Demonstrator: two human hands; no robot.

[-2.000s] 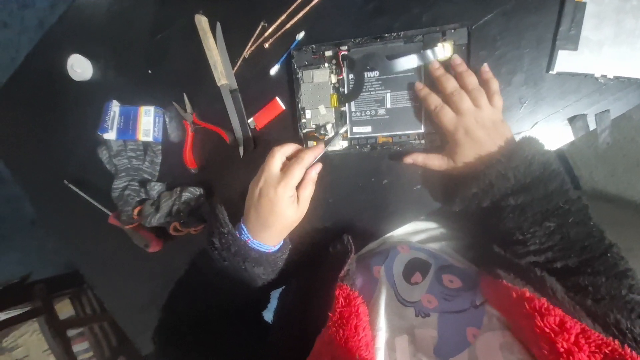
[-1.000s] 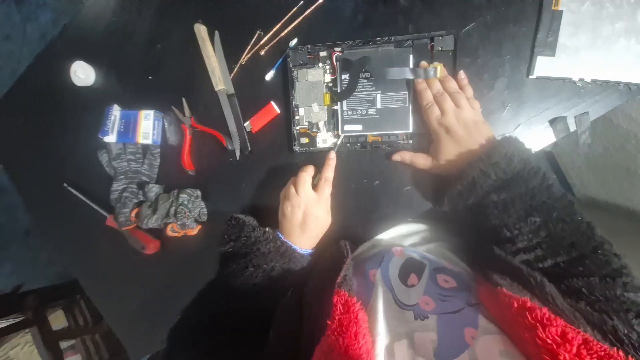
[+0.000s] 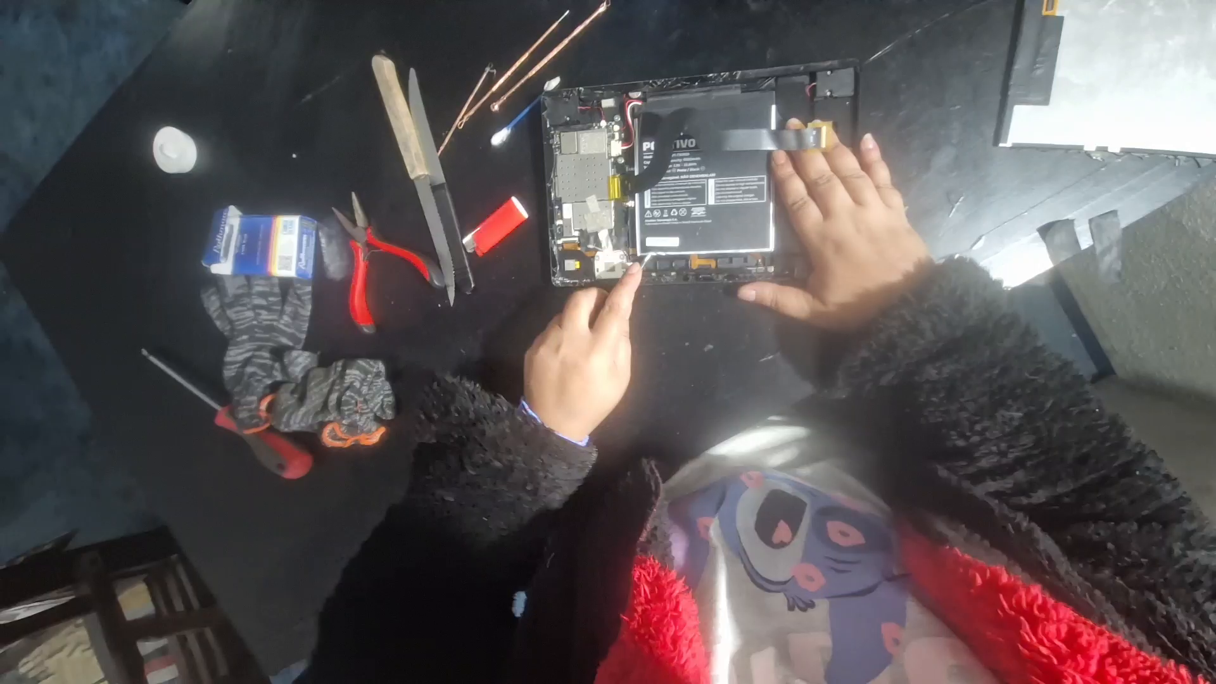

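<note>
An opened tablet lies on the black table, its circuit board at the left and a flat black battery beside it. A grey ribbon cable crosses the battery. My left hand is at the tablet's lower edge, index finger extended. A thin metallic tip shows just past that fingertip, by the battery's lower left corner; the rest of this slim tool is hidden by the hand. My right hand lies palm down, fingers spread, over the tablet's right end, fingertips by the cable's gold-coloured end.
Left of the tablet lie a red lighter, two knives, red-handled pliers, a blue-and-white box, grey gloves and a screwdriver. Copper-coloured rods and a cotton swab lie above. A pale panel is at upper right.
My left index finger has straightened from its curled pose of two seconds ago, and that hand sits lower against the tablet's edge. My right hand still rests on the tablet's right end.
</note>
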